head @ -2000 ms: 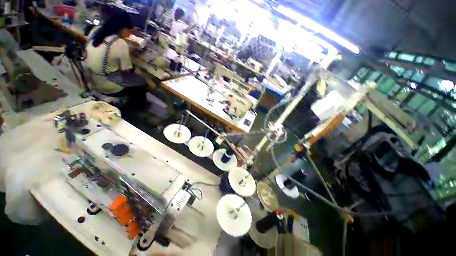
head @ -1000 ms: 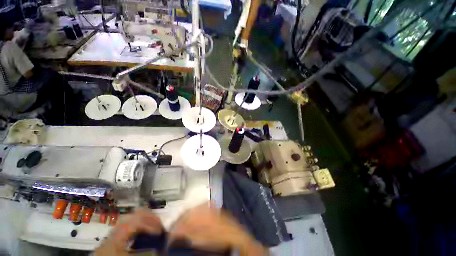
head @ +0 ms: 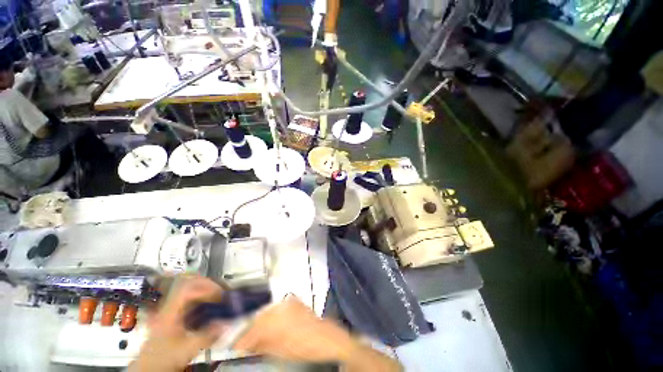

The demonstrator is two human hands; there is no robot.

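My left hand (head: 173, 320) and my right hand (head: 294, 330) are close together, low in front of the white sewing machine. Both are blurred. My left hand is shut around a dark navy thread cone (head: 206, 314), which lies roughly sideways. Its dark shape reaches right, over the fingers of my right hand, which are closed at its lower right side. Whether this is one cone or two is too blurred to tell. A pale strip shows between the hands. No thread can be made out.
The white sewing machine (head: 94, 247) with orange knobs (head: 109, 313) is at left. White cone discs (head: 193, 158) stand behind, some with navy cones (head: 336, 190). A beige machine (head: 414, 225) and dark garment panel (head: 374, 290) are at right. A thread stand pole (head: 267, 94) rises behind. A person sits far left.
Since one second ago my hands have moved a little up and closer together around the dark cone. The view has shifted slightly. Earlier, no hands were clearly in view.
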